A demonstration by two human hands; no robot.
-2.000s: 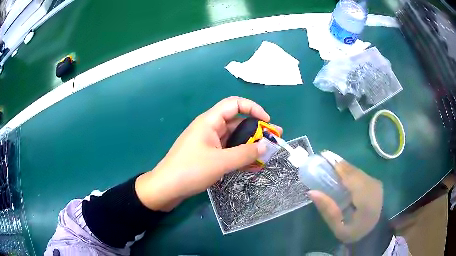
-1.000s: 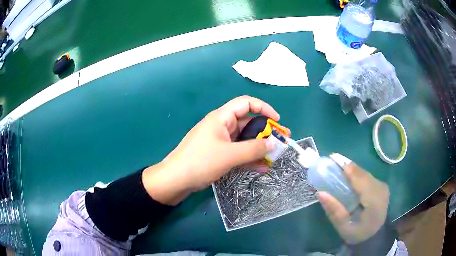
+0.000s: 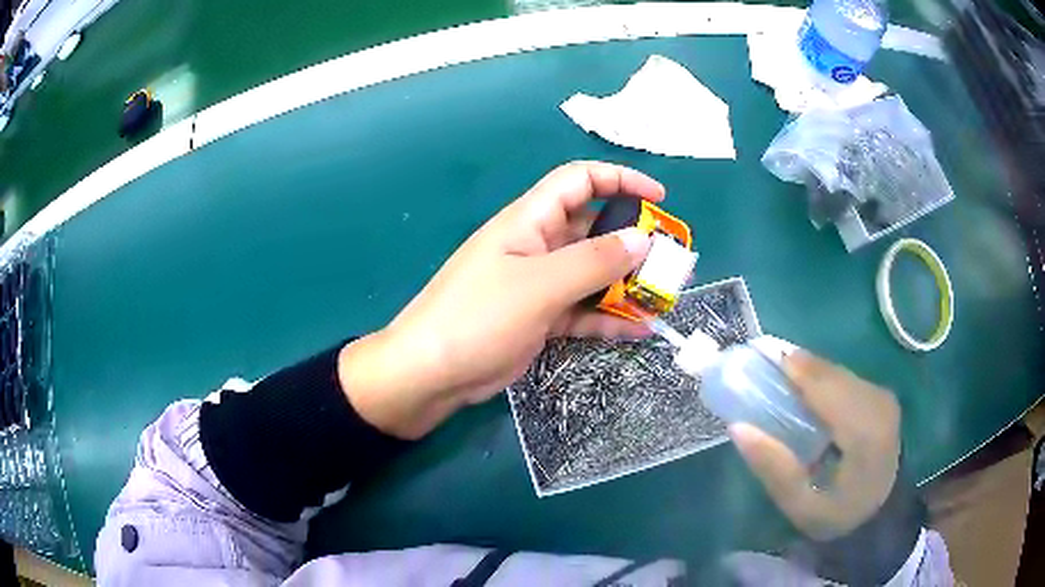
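My left hand [image 3: 504,269] holds a black-and-orange plastic unit [image 3: 665,271] between thumb and fingers, with its white block facing up. My right hand [image 3: 842,441] holds a translucent dropper bottle [image 3: 762,396], tilted with its white nozzle pointing up and left. The nozzle tip is at the unit's lower orange edge; whether it touches cannot be told. A pale-rimmed tray of metal pins [image 3: 619,396] lies below both hands and is partly covered by the left hand and the bottle.
A torn white paper [image 3: 659,109] lies behind the hands. At right are a tape roll [image 3: 914,295], a plastic-covered pin box [image 3: 888,172] and a water bottle [image 3: 842,40]. Beyond the white rail [image 3: 378,75], a unit [image 3: 138,112] sits on the green conveyor.
My left hand has moved up and turned the unit so its white block faces up. The dropper nozzle is now at the unit's lower edge instead of its upper opening.
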